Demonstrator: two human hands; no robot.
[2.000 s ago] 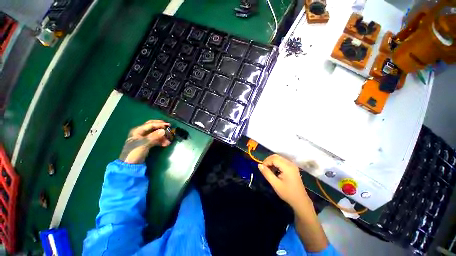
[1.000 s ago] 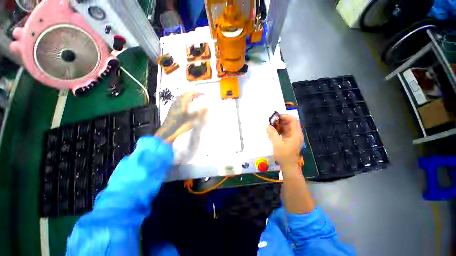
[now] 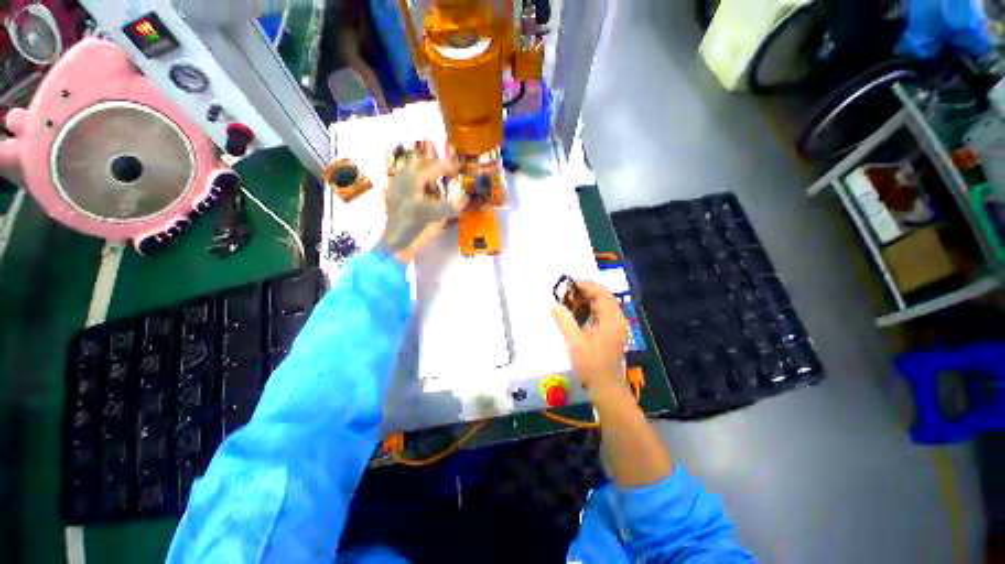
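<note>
My right hand [image 3: 595, 336] holds a small black camera module [image 3: 572, 295] in its fingertips above the right part of the white machine base plate [image 3: 457, 320]. My left hand [image 3: 422, 204] is at the orange fixtures [image 3: 481, 234] under the orange machine head [image 3: 468, 77]. Its fingers are at the fixture beneath the head; whether they grip anything cannot be told. The hand covers part of the fixtures. A single orange fixture [image 3: 347, 180] sits at the plate's upper left, with a pile of small black parts [image 3: 343, 245] below it.
A black blister tray [image 3: 165, 386] lies on the green bench at left, another [image 3: 716, 303] right of the machine. A pink fan [image 3: 83, 165] stands upper left. A red emergency stop button [image 3: 554, 389] is on the front edge. A shelf [image 3: 920, 220] and blue stool [image 3: 953, 391] stand at right.
My left hand has moved from the tray side over the plate and up to the fixtures. My right hand has moved from the front edge to above the plate's right side and now shows a module.
</note>
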